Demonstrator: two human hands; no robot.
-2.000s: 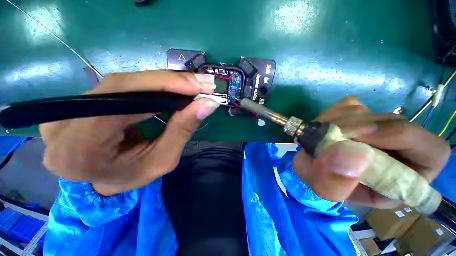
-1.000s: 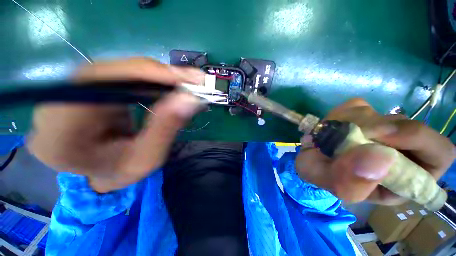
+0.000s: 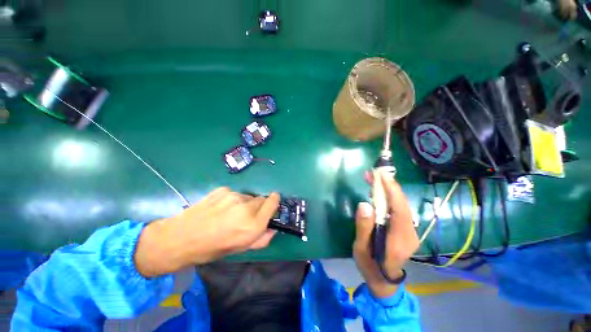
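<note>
My right hand holds the soldering iron upright in the view, its tip inside the tan-brown tip-cleaning pot. My left hand lies over the left part of the black fixture near the mat's front edge, with fingers on top and the thumb at its lower edge. Only the fixture's right part shows. The housing in it is mostly hidden, and no tweezers can be made out. The solder wire runs from the spool to beside my left hand.
Several device housings lie on the green mat, one with a lead wire, another at the far back. The black round fan stands right of the pot, with cables below it. Part of another person's hand shows top right.
The view has widened to show the spool, pot and fan. The iron has left the housing and its tip is in the pot. The black tweezers in my left hand no longer show.
</note>
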